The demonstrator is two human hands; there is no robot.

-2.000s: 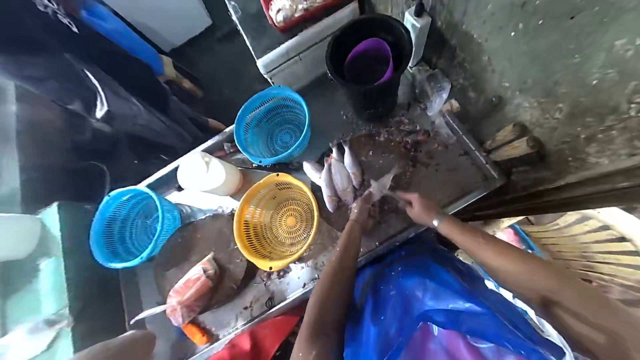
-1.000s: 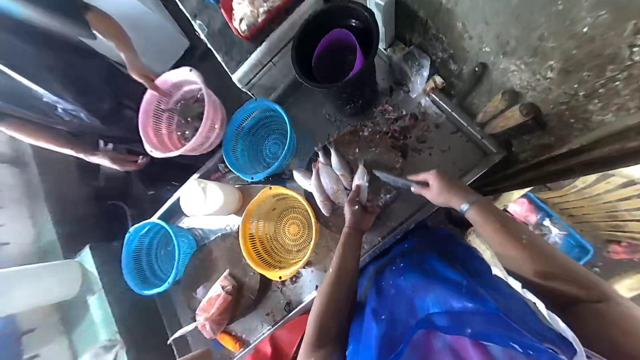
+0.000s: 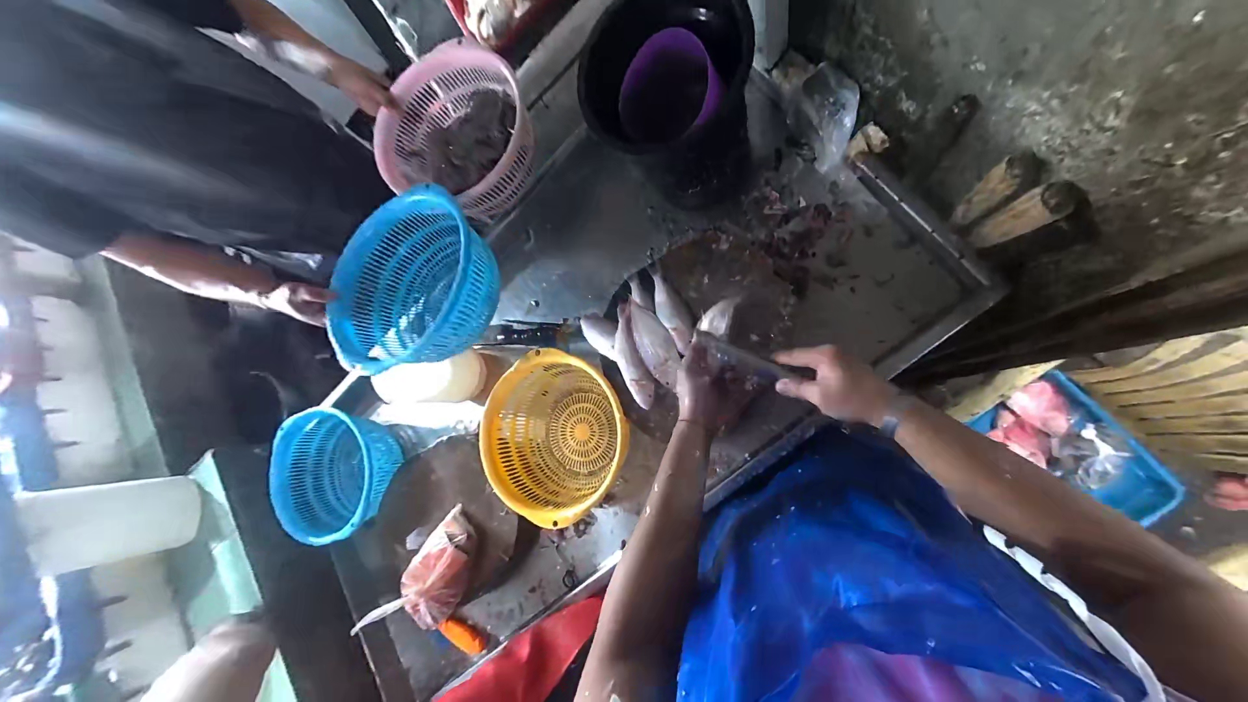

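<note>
My left hand (image 3: 700,382) holds down a small pale fish (image 3: 719,317) on a round dark board (image 3: 726,268). In my right hand (image 3: 829,382) is a knife (image 3: 746,359), its blade lying across beside the left hand's fingers and the fish. Several silvery fish (image 3: 651,341) lie side by side just left of my left hand. An empty yellow plastic basket (image 3: 554,439) stands to the left of them. My fingers partly hide the held fish.
A co-worker's hands touch a pink basket (image 3: 453,132) with dark contents and a blue basket (image 3: 414,278). Nearby are a black bucket (image 3: 668,88) with a purple container, another blue basket (image 3: 331,475), a white jug (image 3: 429,378), a tied plastic bag (image 3: 439,570) and dark scraps (image 3: 814,229).
The co-worker's hand now holds the larger blue basket, which stood on the table a second ago. The pink basket has come into view since the first frame. My knife has moved nearer my left hand.
</note>
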